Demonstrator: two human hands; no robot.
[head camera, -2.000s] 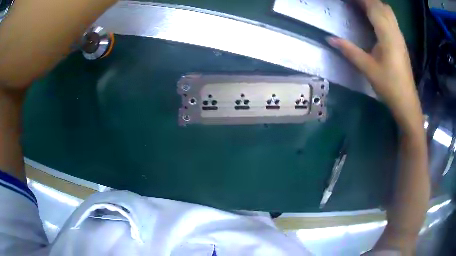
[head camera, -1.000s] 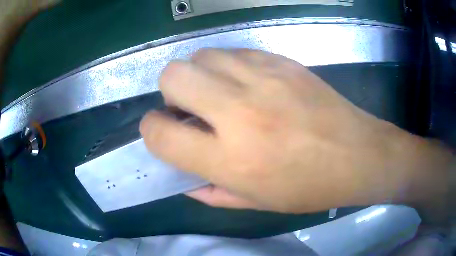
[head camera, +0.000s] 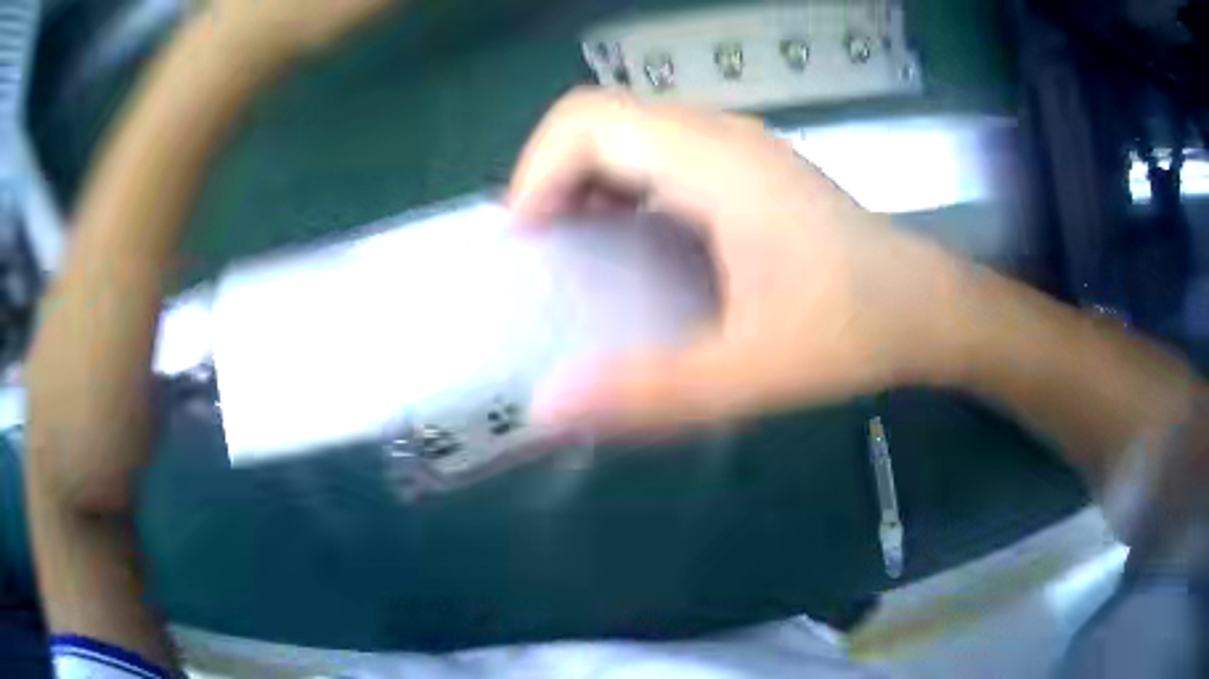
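Observation:
My right hand (head camera: 743, 265) grips a smooth white-silver cover plate (head camera: 371, 325) by its right end, thumb below and fingers above. The plate is blurred and washed out by glare. It is held above the base jig (head camera: 464, 458), hiding most of it; the jig's lower left part with dark hole clusters shows below the plate. My left forearm (head camera: 100, 345) runs up the left side; my left hand is cut off by the top edge.
A strip plate (head camera: 756, 56) with a row of round inserts lies at the top. A metal strip (head camera: 902, 166) crosses behind my right hand. Slim tweezers or a similar tool (head camera: 886, 497) lie at right. Black equipment stands at far right.
The view has shifted. My right hand has raised the cover plate, and its far end now points left over the jig. More of the strip plate shows at the top.

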